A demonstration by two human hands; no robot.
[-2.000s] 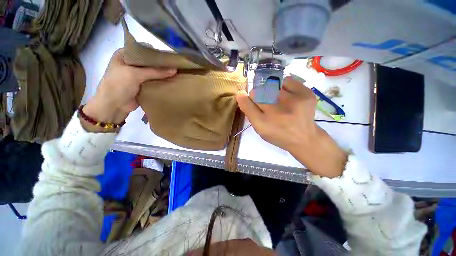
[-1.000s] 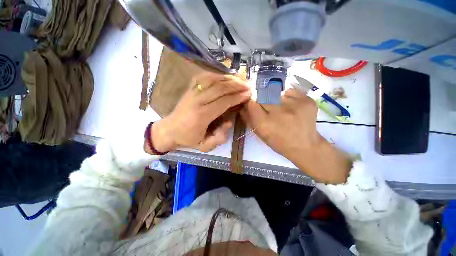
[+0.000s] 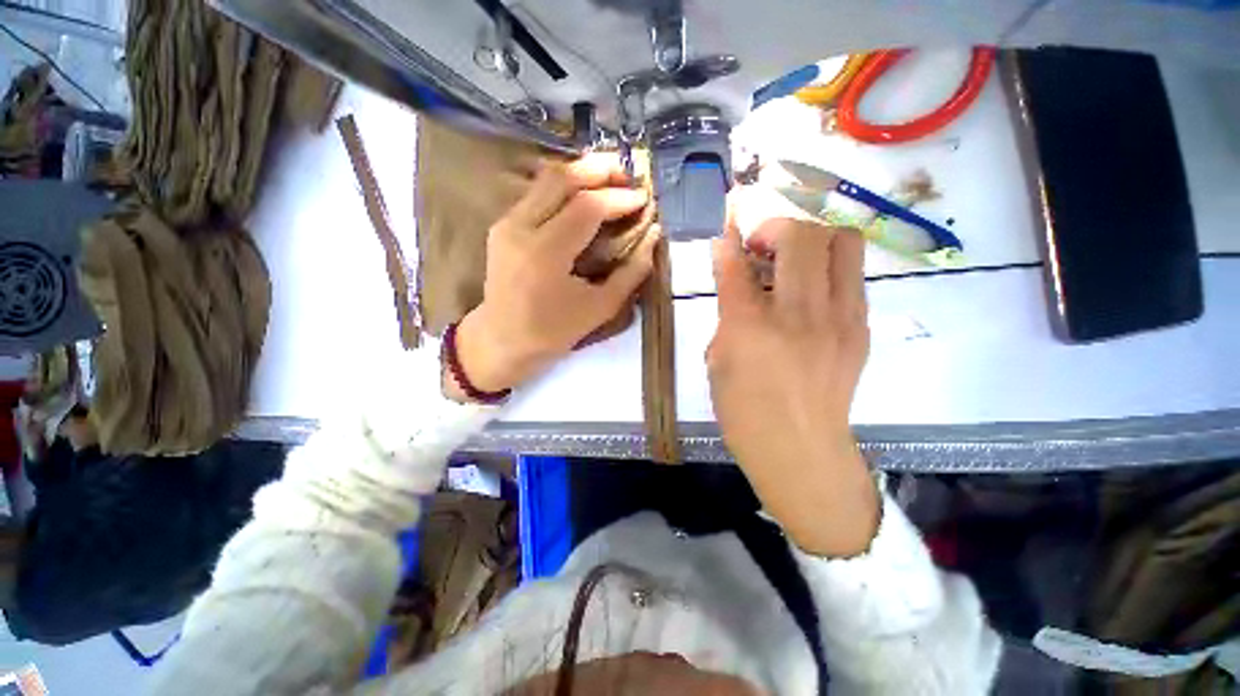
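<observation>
The brown ribbed garment piece (image 3: 456, 204) lies flat left of the presser foot. My left hand (image 3: 564, 272) grips its gathered edge with the zipper beside the lit needle area. The zipper (image 3: 658, 367) runs from there over the table's front edge. My right hand (image 3: 796, 326) is right of the zipper, apart from it, with curled fingers below the grey guard (image 3: 690, 184). A small dark and reddish spot shows between its thumb and fingers; whether it holds something is unclear. The needle tip is hidden behind my left fingers.
The sewing machine head (image 3: 816, 27) spans the top. Right of the needle lie blue and green snips (image 3: 891, 215), red-orange scissors loops (image 3: 911, 116) and a black phone (image 3: 1108, 190). A narrow brown strip (image 3: 381, 224) lies left. Brown bundles (image 3: 177, 326) stand at the far left.
My left hand has moved from the cloth's left part to beside the needle. My right hand has come away from the zipper, and its thin tool no longer shows. The camera view has shifted.
</observation>
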